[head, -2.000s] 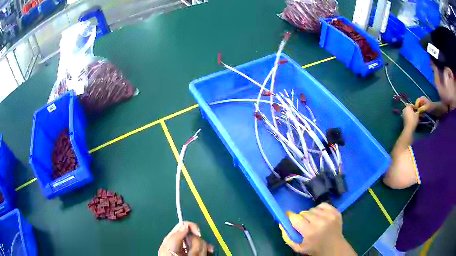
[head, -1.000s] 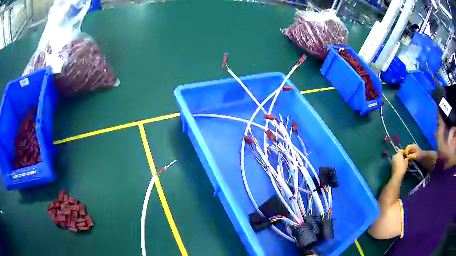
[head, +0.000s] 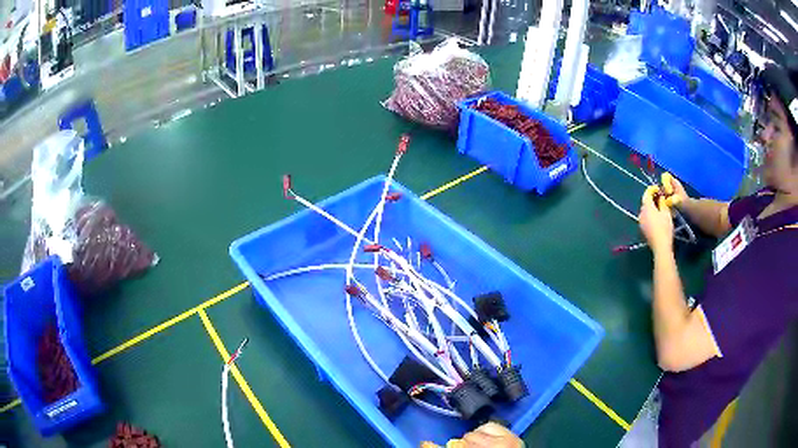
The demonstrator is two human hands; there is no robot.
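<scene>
The large blue tray (head: 534, 306) is in front of me, with a wire harness (head: 455, 328) of white cables lying in it. Red-brown housings sit on several cable ends, and two ends stick out over the far rim. Round black connectors (head: 475, 394) lie at the near end, with a square black connector (head: 492, 306) to their right. My right hand (head: 487, 437) shows only in part at the bottom edge, by these connectors; its grip is hidden. A white sheathed cable (head: 226, 398) with bare wire ends lies left of the tray. My left hand is out of the picture.
Blue parts bins of housings stand at left (head: 81, 372) and back right (head: 507, 153), each by a clear bag (head: 105, 245) (head: 440, 83). A few loose housings (head: 133, 437) show at the bottom left. A person (head: 726, 289) works at the right.
The view has swung right and up, so the tray and bins appear further left. My left hand, seen two seconds ago on the white cable, is out of view. My right hand shows less.
</scene>
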